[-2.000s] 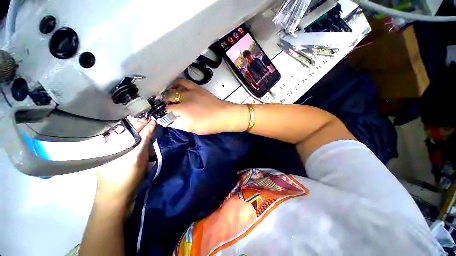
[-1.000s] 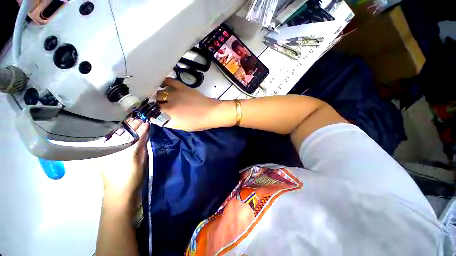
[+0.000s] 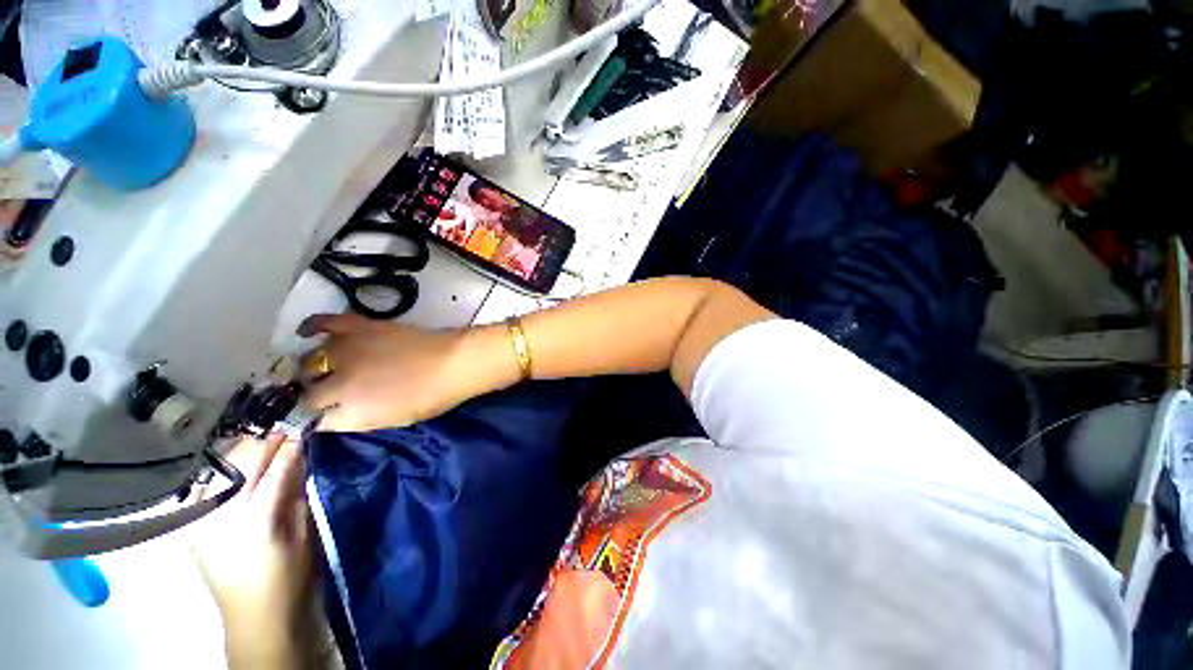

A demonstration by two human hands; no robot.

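Observation:
A dark navy garment piece [image 3: 438,524] with a thin pale line along its left side runs from the sewing machine down to my lap. The white sewing machine [image 3: 196,262] stands above and left of it, its needle area beside my fingers. My right hand [image 3: 386,373], with a ring and a bracelet, lies palm down at the cloth's upper end, right of the needle area. My left hand [image 3: 262,537] lies along the cloth's left edge, fingertips near the needle area. The needle and the exact finger contact are hidden.
Black-handled shears [image 3: 376,268] and a lit smartphone [image 3: 487,220] lie beyond my right hand. Metal snips [image 3: 615,157] and paper slips [image 3: 468,92] are further back. A white cable crosses over the machine. Navy cloth [image 3: 811,249] heaps beside the table, near a cardboard box [image 3: 877,85].
The view has swung right and up, so the machine and hands sit lower and further left. The blue cap and cable have come into view. My hands remain at the needle area.

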